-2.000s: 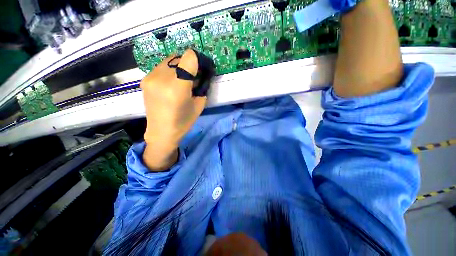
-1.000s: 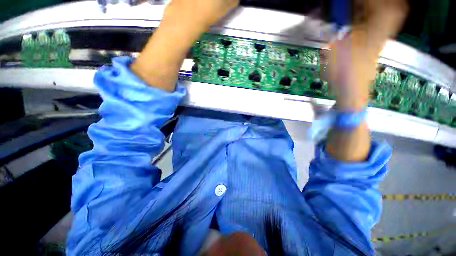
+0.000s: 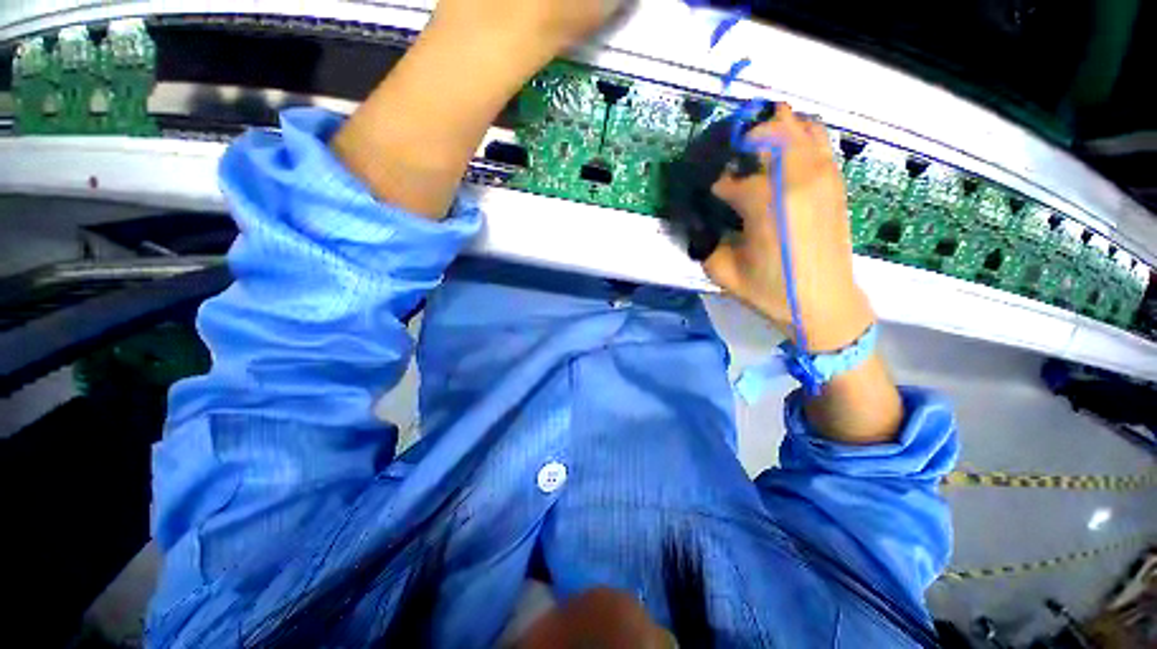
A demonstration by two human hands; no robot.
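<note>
A long green PCB panel [image 3: 596, 140] lies between the white conveyor rails, and green boards [image 3: 964, 228] continue to the right. My right hand [image 3: 793, 222], with black finger cots, is over the panel, fingertips down at the boards; whether it pinches a part cannot be told. A light blue wrist strap [image 3: 840, 359] with a bright blue cord is on that wrist. My left hand [image 3: 577, 15] reaches over the far rail and is cut off by the top edge; its fingers are hidden.
The near white rail [image 3: 584, 241] runs across in front of my body. A separate green board [image 3: 86, 83] lies between the rails at far left. Dark slotted framing [image 3: 76, 336] stands at lower left. Yellow-black tape [image 3: 1066, 481] marks the grey floor at right.
My right hand has come back from beyond the far rail and is down over the panel. My left hand first left the near rail for the far side and stays there.
</note>
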